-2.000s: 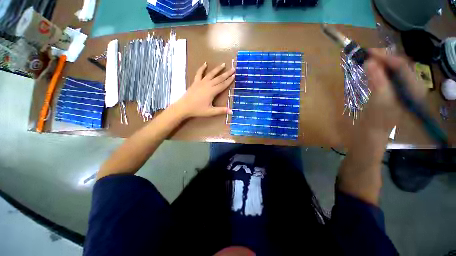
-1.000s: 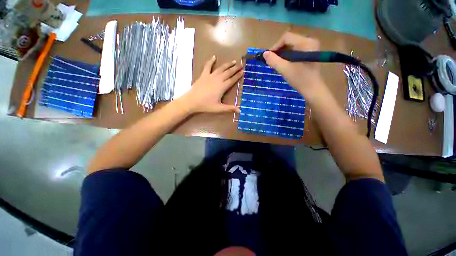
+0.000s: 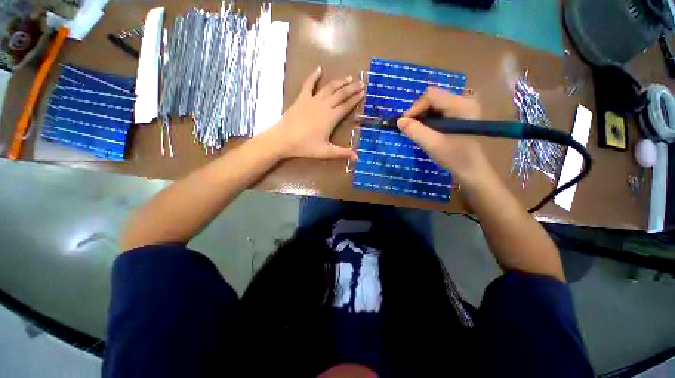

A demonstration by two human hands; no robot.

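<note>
Blue solar cells (image 3: 403, 166) with pale parallel lines lie flat on the brown bench in front of me, with thin ribbon ends projecting at their left edge. My left hand (image 3: 318, 118) lies flat with spread fingers on the bench, fingertips at the cells' left edge. My right hand (image 3: 444, 129) holds a dark soldering iron (image 3: 481, 128) like a pen over the cells. The iron points left, its tip near the left edge around mid-height. Whether the tip touches is too small to tell. The cable loops down at the right.
Long silver ribbons (image 3: 211, 77) lie at left between white strips (image 3: 150, 66). Further left are a blue cell piece (image 3: 89, 114) and an orange tool (image 3: 38, 92). Shorter ribbons (image 3: 536, 133), a white strip (image 3: 574, 159) and a yellow sponge (image 3: 615, 130) lie at right. A green mat (image 3: 518, 22) is behind.
The right hand came in from the right with the iron onto the cells, then moved down along their left edge. The left hand stays at that edge. The view has shifted.
</note>
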